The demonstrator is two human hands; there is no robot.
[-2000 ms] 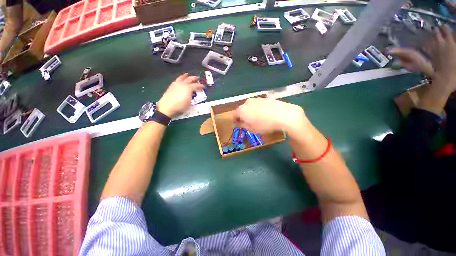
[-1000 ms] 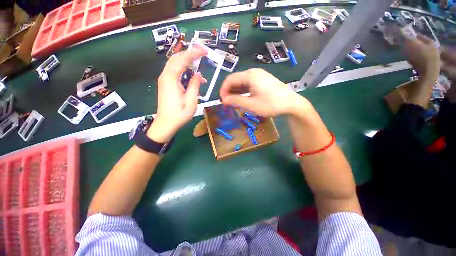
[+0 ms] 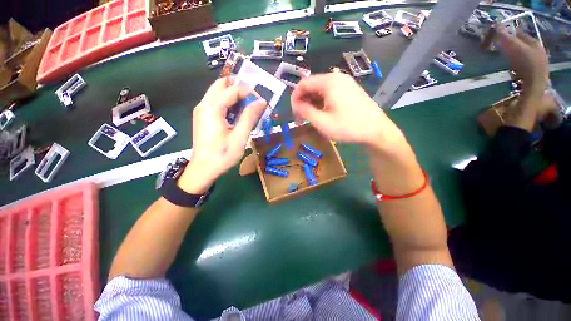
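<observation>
My left hand (image 3: pixel 222 122) holds a white plastic housing (image 3: pixel 270 81) with a large window, tilted above the belt's near rail. A blue cylinder (image 3: pixel 249 100) shows at the fingers of my left hand. My right hand (image 3: pixel 335 106) is just right of the housing, fingers curled together; whether it pinches something is hidden. Two blurred blue cylinders (image 3: pixel 287 135) are below and between the hands, at the box's back edge. The open cardboard box (image 3: pixel 275 193) sits below my hands with several loose blue cylinders (image 3: pixel 308 159) in it.
A green conveyor belt (image 3: pixel 181 81) carries several white housings (image 3: pixel 153 135). A grey slanting post (image 3: pixel 432 47) stands right of my right hand. A pink-red compartment tray (image 3: pixel 50 251) is at near left, another (image 3: pixel 100 34) beyond the belt. Another person's hand (image 3: pixel 526 63) is at the right.
My left hand has lifted the housing off the belt. My right hand has risen from inside the box to beside the housing. The blue cylinders in the box have spread out.
</observation>
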